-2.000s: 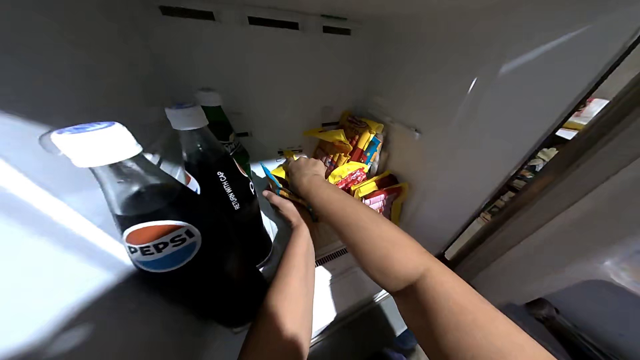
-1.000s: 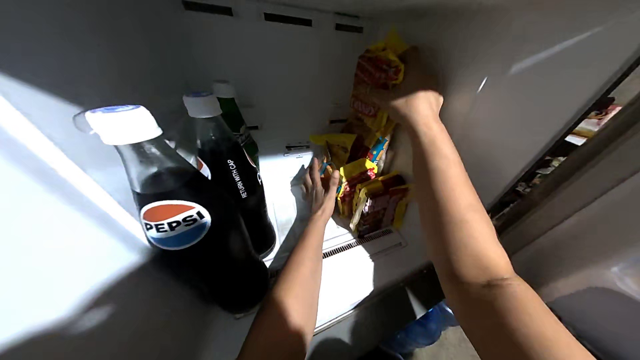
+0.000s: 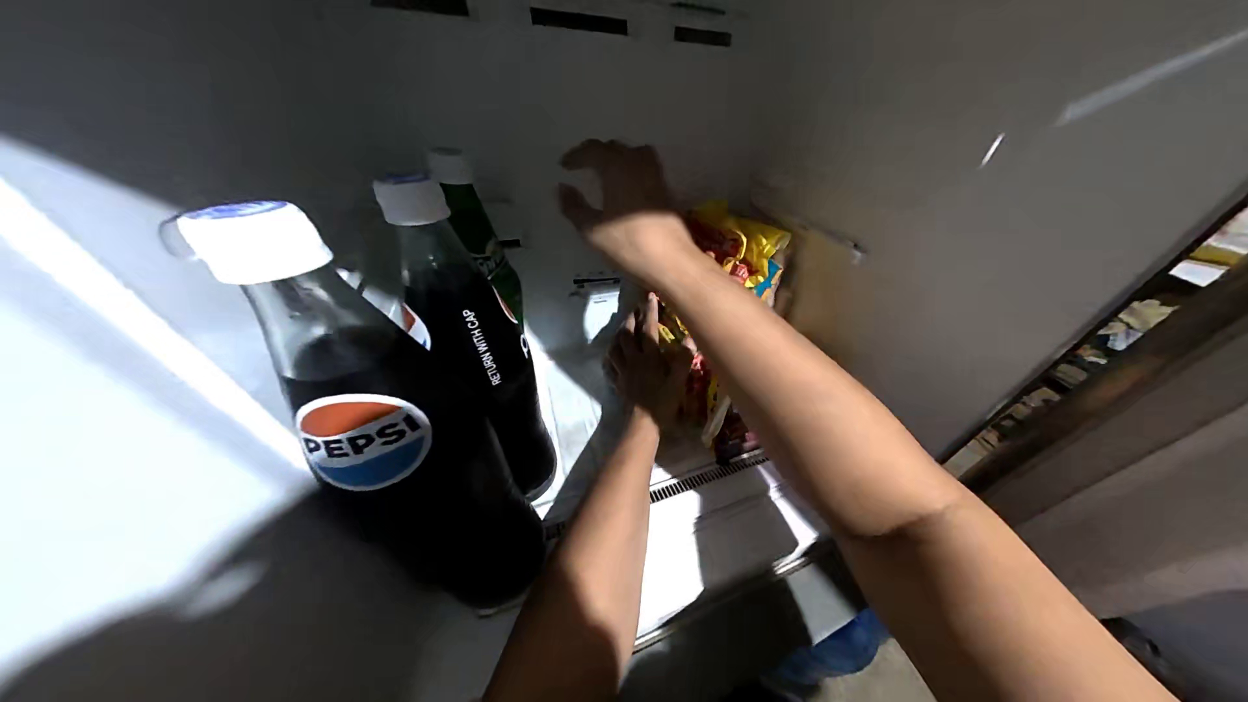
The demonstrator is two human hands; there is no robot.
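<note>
My right hand (image 3: 624, 200) is raised near the back wall of a white fridge-like compartment, its thumb and fingers apart and holding nothing. My left hand (image 3: 645, 366) lies lower, its fingers against the left side of a heap of yellow and red snack packets (image 3: 746, 249). My right forearm crosses in front of the heap and hides part of it. To the left stand a large Pepsi bottle (image 3: 366, 439) with a white cap, a second dark cola bottle (image 3: 478, 341), and a green bottle (image 3: 480, 219) behind them.
The compartment's right wall (image 3: 936, 224) rises beside the packets. A slotted vent (image 3: 707, 478) runs along the floor near the front edge. Outside, a blue object (image 3: 834, 651) lies below, and shelves with assorted goods (image 3: 1092, 356) show at the right.
My right hand has let go of the yellow and red packet it held up a second ago and moved left. The packets now sit together lower down. My left hand stays beside them.
</note>
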